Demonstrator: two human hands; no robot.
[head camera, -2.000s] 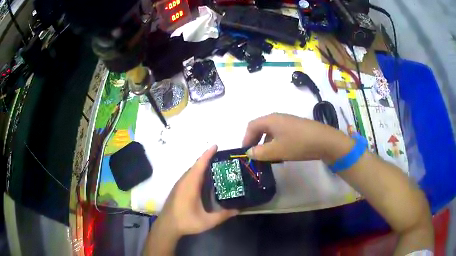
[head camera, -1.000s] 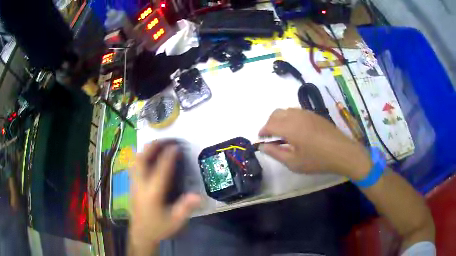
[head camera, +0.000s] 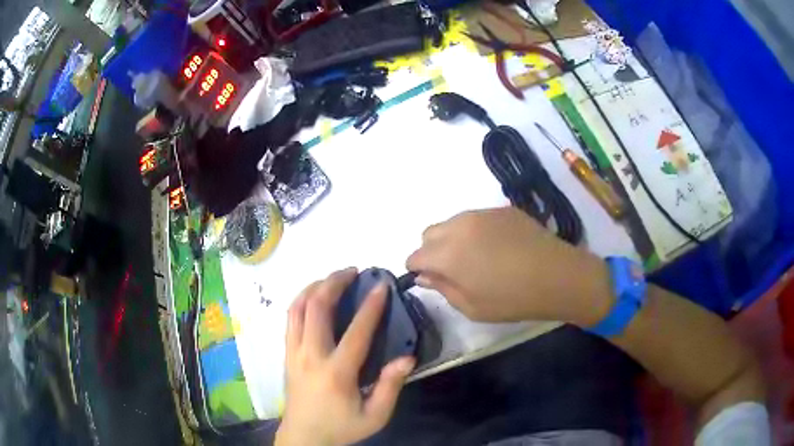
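Note:
The black housing (head camera: 427, 327) stands near the bench's front edge with the flat back cover (head camera: 393, 324) on top, hiding the board and wires. My left hand (head camera: 339, 348) lies over the cover with spread fingers and holds it on the housing. My right hand (head camera: 487, 266) pinches the start of the black power cord (head camera: 407, 280) at the housing's far side. The rest of the cord (head camera: 521, 170) lies coiled behind my right hand, its plug toward the back.
A clear tray with dark parts (head camera: 298, 181) and a tape roll (head camera: 254, 233) stand at the left. Tiny screws (head camera: 264, 294) lie near the left edge. A screwdriver (head camera: 594, 181) and red pliers (head camera: 514, 65) lie right. A blue bin (head camera: 757, 157) is beyond the bench.
My left hand has brought the back cover from the left onto the housing, covering the board. My right hand has moved left, closer to the housing. The view has turned.

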